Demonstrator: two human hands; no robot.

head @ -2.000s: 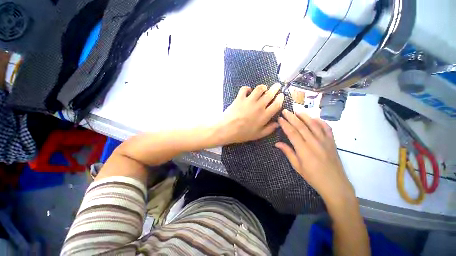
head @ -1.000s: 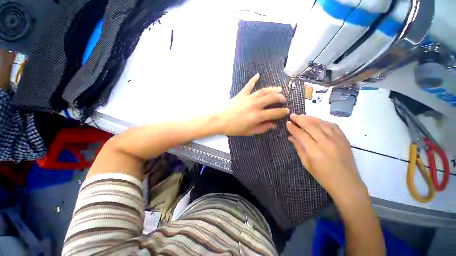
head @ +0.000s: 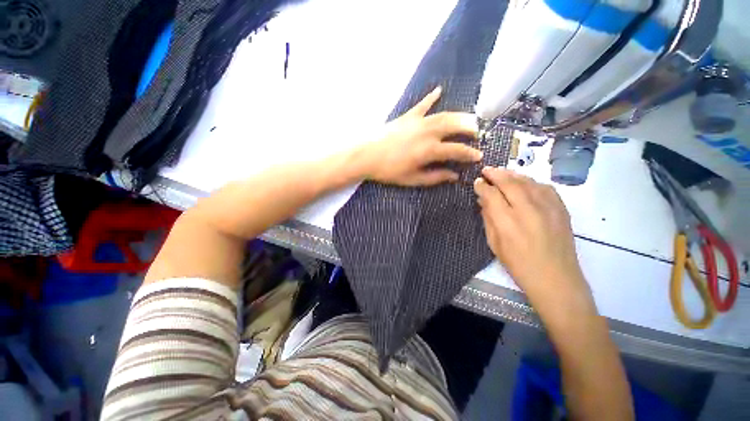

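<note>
A dark checked cut panel [head: 411, 230] runs under the needle area of the white sewing machine [head: 567, 57]. Its far end reaches the top edge of the view, and its near end hangs over the table's front edge in a point. My left hand [head: 423, 148] lies on the panel with fingers spread, fingertips beside the presser foot [head: 487, 126]. My right hand [head: 526, 218] pinches the panel's right edge just in front of the foot. The needle itself cannot be made out.
Snips with yellow and red handles [head: 695, 263] lie on the right beside a dark scrap [head: 684, 167]. A stack of dark checked pieces [head: 74, 90] lies at upper left. A red stool [head: 115, 238] stands beyond the table's front edge [head: 510, 304].
The panel has moved away from me past the foot, and its far end now reaches the frame's top. Its near part has swung left into a point. Both hands remain on it.
</note>
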